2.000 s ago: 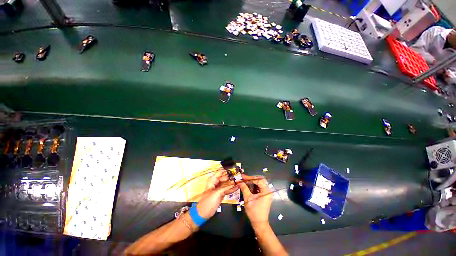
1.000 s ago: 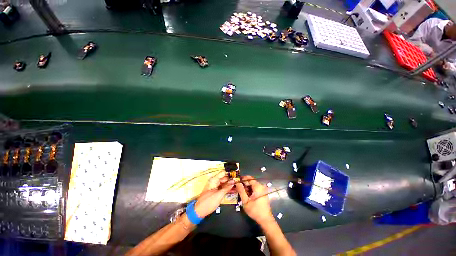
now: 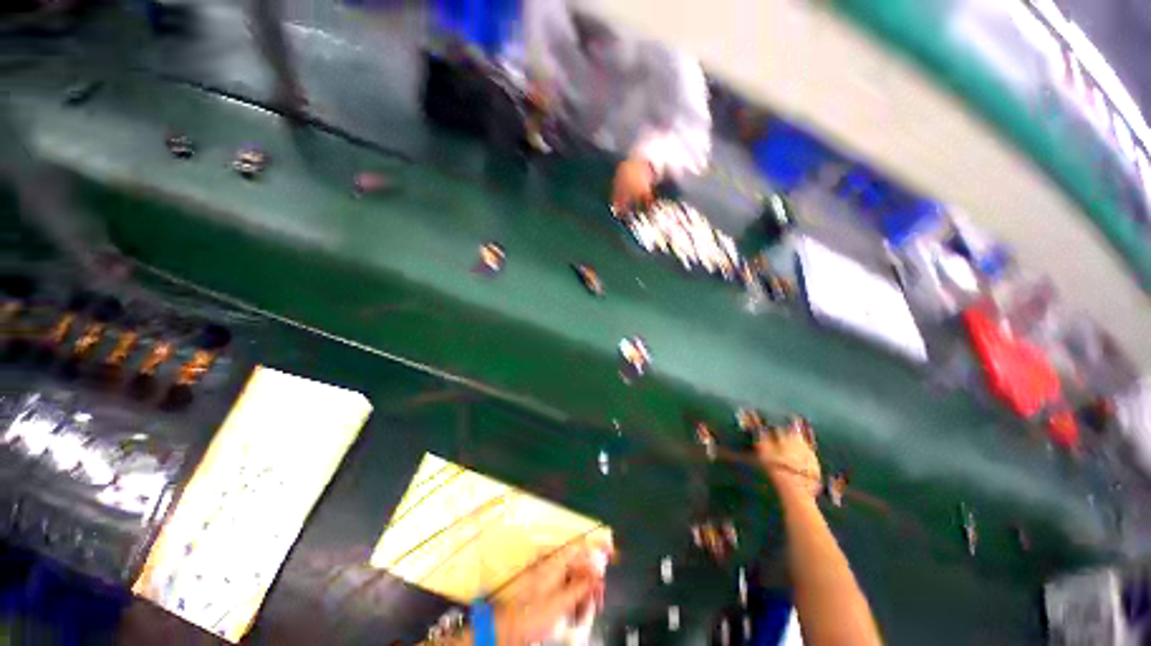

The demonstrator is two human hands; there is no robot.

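The head view is blurred and tilted. My right hand [image 3: 789,461] is stretched out over the green belt, with its fingers at small black-and-orange modules [image 3: 751,422]; whether it grips one cannot be told. My left hand [image 3: 549,598], with a blue band at the wrist, is low at the right end of the pale yellow mat [image 3: 442,524]. Something white shows at its fingers, but its hold is unclear. Another module [image 3: 716,540] lies on the bench between my hands. Small white pads [image 3: 668,570] lie near it.
More modules [image 3: 634,357] are spaced along the belt. A long white sheet [image 3: 259,492] and a clear blister tray [image 3: 76,467] are at left. Across the belt, a person's hand [image 3: 635,183] touches a pile of white pieces [image 3: 688,237], near a white tray [image 3: 858,300] and red tray [image 3: 1010,360].
The view has tilted and swung upward. My hands have parted: the right has reached forward onto the belt, while the left stays by the mat. A person's arm now shows at the white pile.
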